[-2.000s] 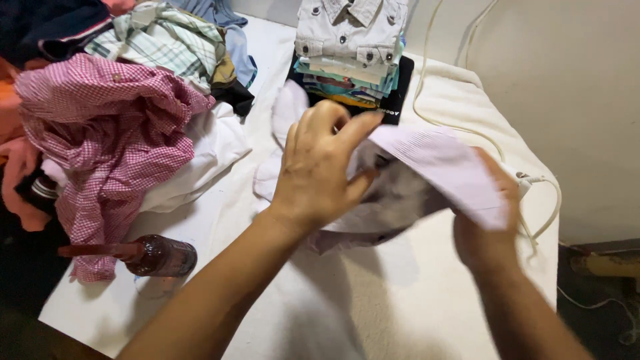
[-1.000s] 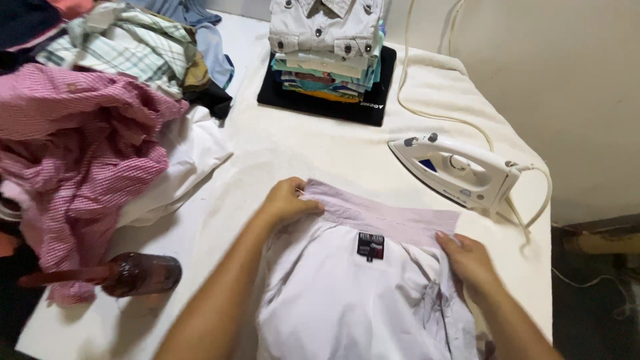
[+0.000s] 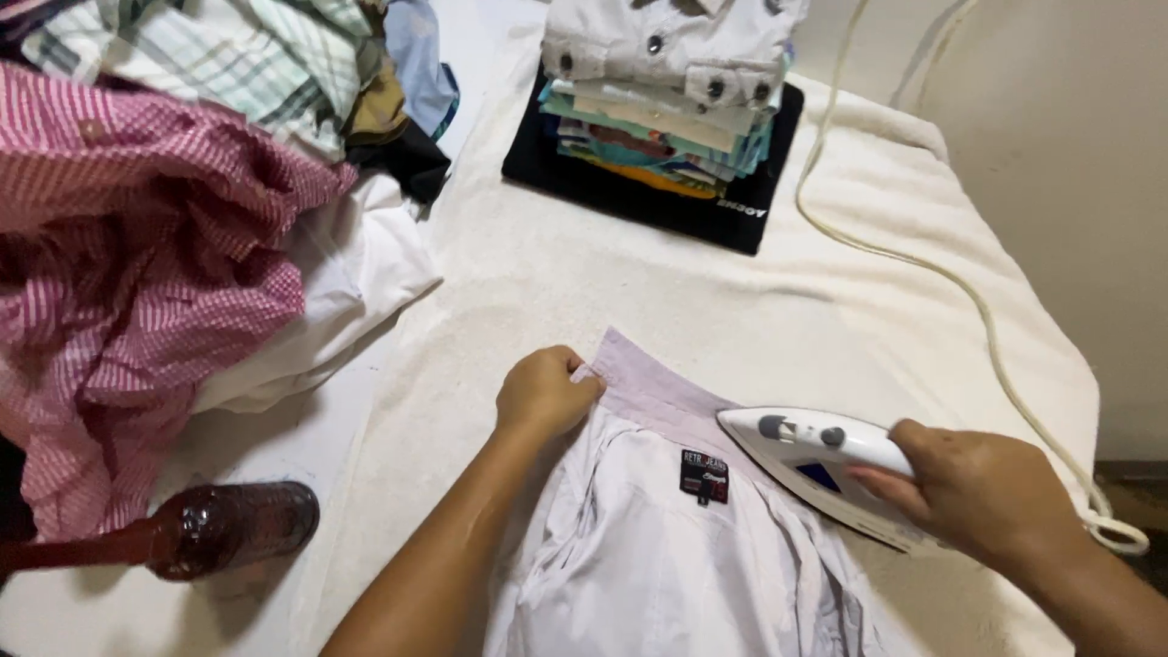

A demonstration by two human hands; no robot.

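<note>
A pale lilac shirt (image 3: 657, 547) lies spread on the cloth-covered table with its collar (image 3: 662, 379) laid out flat and a black label inside the neck. My left hand (image 3: 547, 388) pinches the left end of the collar band. My right hand (image 3: 976, 493) is wrapped around the handle of a white electric iron (image 3: 821, 465). The iron's tip rests at the right part of the collar, and its soleplate covers the collar's right end.
Folded clothes (image 3: 666, 100) stand stacked on a black folded garment (image 3: 630, 214) at the back. A pink checked shirt (image 3: 155, 255) and other crumpled clothes lie left, near a brown bottle (image 3: 233, 529). The iron's pale cord (image 3: 949, 274) runs along the right.
My right hand has let go of the collar's right side and taken the iron, which stood at the right a second ago. The iron is now on the collar. My left hand still holds the left end.
</note>
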